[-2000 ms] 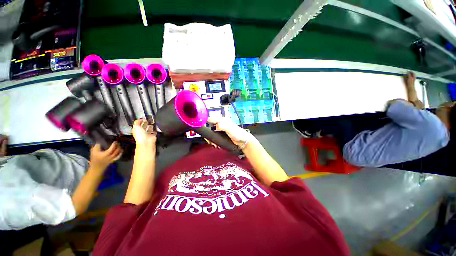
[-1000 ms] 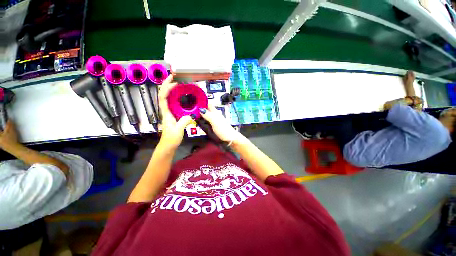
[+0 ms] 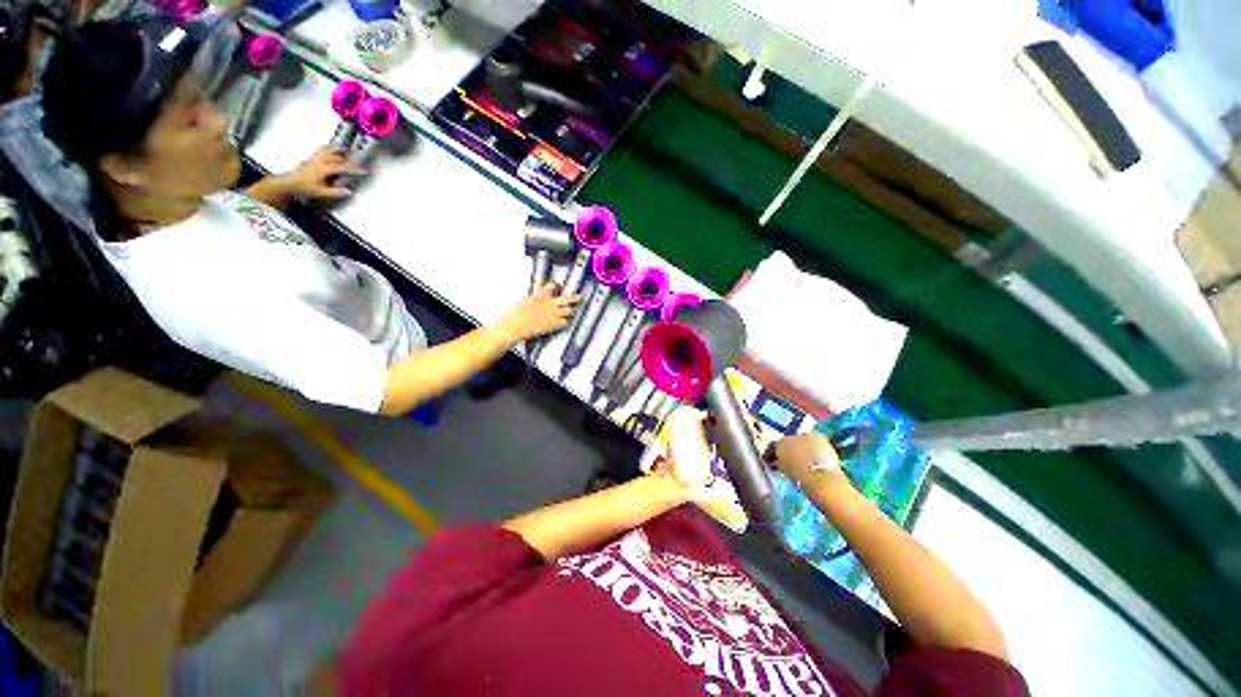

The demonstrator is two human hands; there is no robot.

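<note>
A dark grey hair dryer [image 3: 739,456] with a magenta ring is raised over the bench edge, its handle slanting down to the right. My left hand [image 3: 685,449] is beside the upper handle and appears to hold the dryer; its fingers are partly hidden. My right hand [image 3: 806,458] is right of the handle, over the edge of the tester [image 3: 779,414] and the blue-green mat [image 3: 871,443]. Its fingers are curled near a dark fitting; what they grip cannot be told. The dryer partly covers the tester.
Several hair dryers [image 3: 613,264] lie left of the tester. A person [image 3: 272,272] on the left has one hand on them, the other on dryers further off. A white padded stand [image 3: 821,334], black display tray [image 3: 551,89], slanting post [image 3: 1089,413] and cardboard box [image 3: 109,531] are around.
The view has swung left and tilted. The held dryer's head has turned and its handle shows fully. My left hand has left the ring; my right hand has moved off the handle to the right.
</note>
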